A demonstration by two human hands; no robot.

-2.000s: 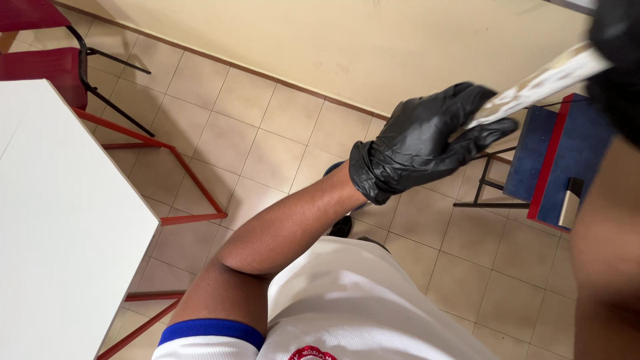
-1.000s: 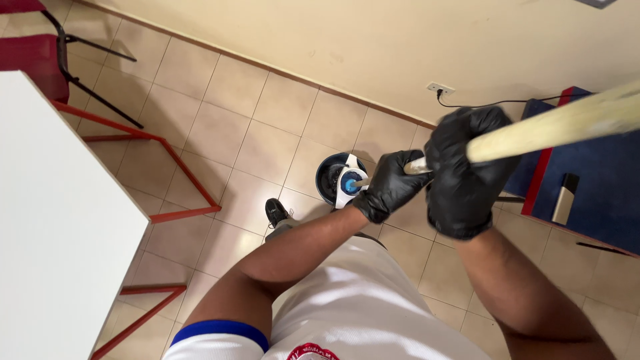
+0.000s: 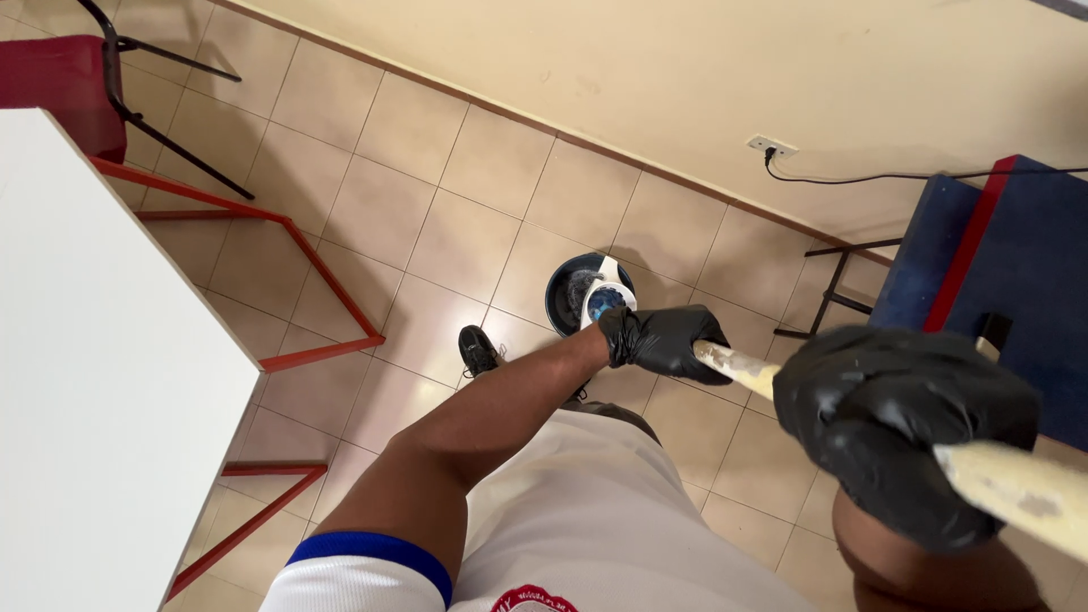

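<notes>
Both my hands wear black gloves and grip one long pole with worn, pale paint, a mop handle by its look. My left hand (image 3: 671, 342) is closed around its lower part, nearer the floor. Higher up and closer to the camera, my right hand (image 3: 905, 433) is wrapped around the handle (image 3: 1020, 493). Below my left hand a dark round bucket (image 3: 563, 293) with a white wringer insert (image 3: 609, 270) stands on the tiles. Sudsy liquid shows in the bucket, and something blue, likely the mop head (image 3: 605, 300), is inside the wringer. My left wrist hides part of it.
A white table (image 3: 102, 365) with red metal legs (image 3: 336, 285) is at the left, beside a dark red chair (image 3: 64, 93). At the right are blue furniture with red edging (image 3: 965, 255) and a cord plugged into a wall outlet (image 3: 772, 146). My black shoe (image 3: 478, 349) is near the bucket.
Two seconds ago the bucket was not visible; it shows one second ago and now. My right hand has moved to the right along with the upper pole since one second ago.
</notes>
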